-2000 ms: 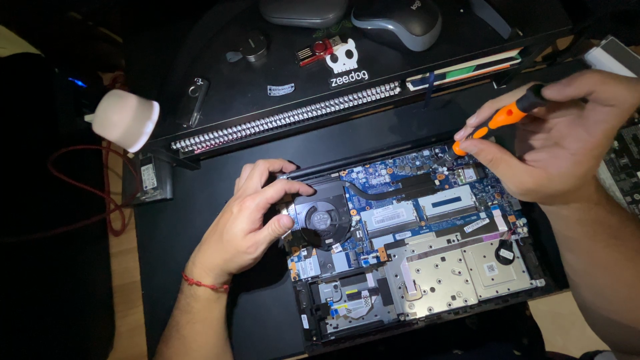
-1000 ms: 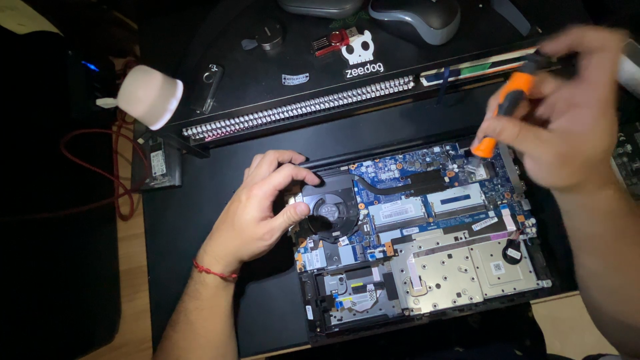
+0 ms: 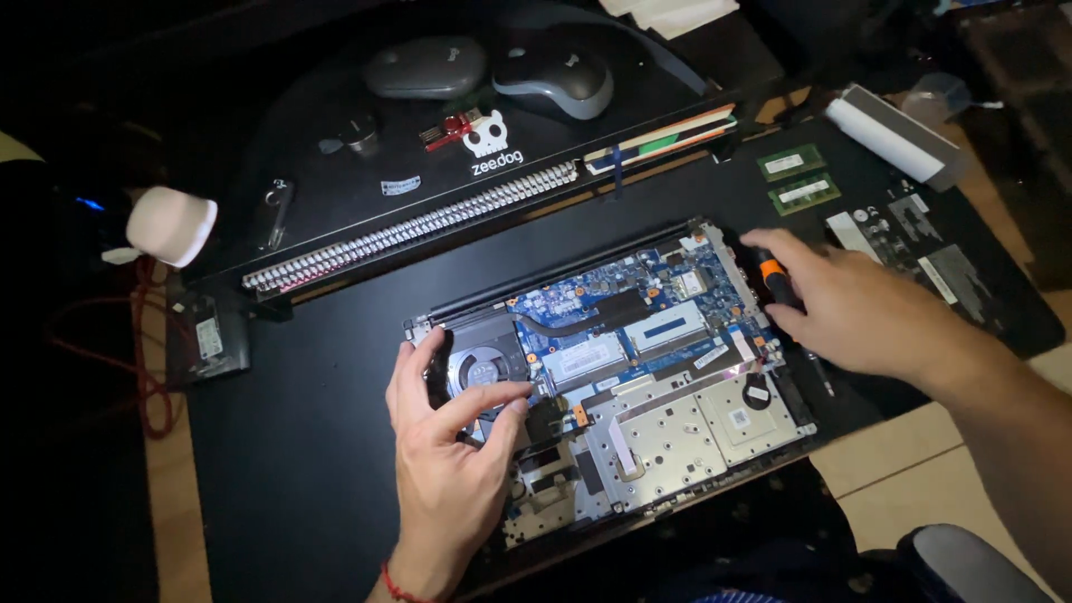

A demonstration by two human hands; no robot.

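Note:
An opened laptop (image 3: 662,402) lies on the black desk, its blue motherboard (image 3: 553,293), fan (image 3: 481,368), two fitted memory modules and metal plate exposed. My left hand (image 3: 456,435) is over its left end, fingers spread around the fan, thumb and forefinger close together near the fan's right side; whether they pinch a small part cannot be told. My right hand (image 3: 846,310) is at the laptop's right edge, with an orange-and-black screwdriver (image 3: 775,276) by its fingers. The screwdriver's shaft points down toward the desk beside the laptop; how firmly it is gripped is partly hidden.
Two green memory modules (image 3: 802,193), metal brackets (image 3: 955,276) and a white-and-grey roll (image 3: 892,138) lie at right. Behind the laptop, a black shelf (image 3: 335,209) carries two computer mice (image 3: 553,79) and a red USB device (image 3: 452,130). A pale lamp-like object (image 3: 172,224) stands left.
My right hand has moved from above the motherboard to the laptop's right edge, lowering the screwdriver beside it. My left hand has shifted toward the fan's lower right. The view has shifted.

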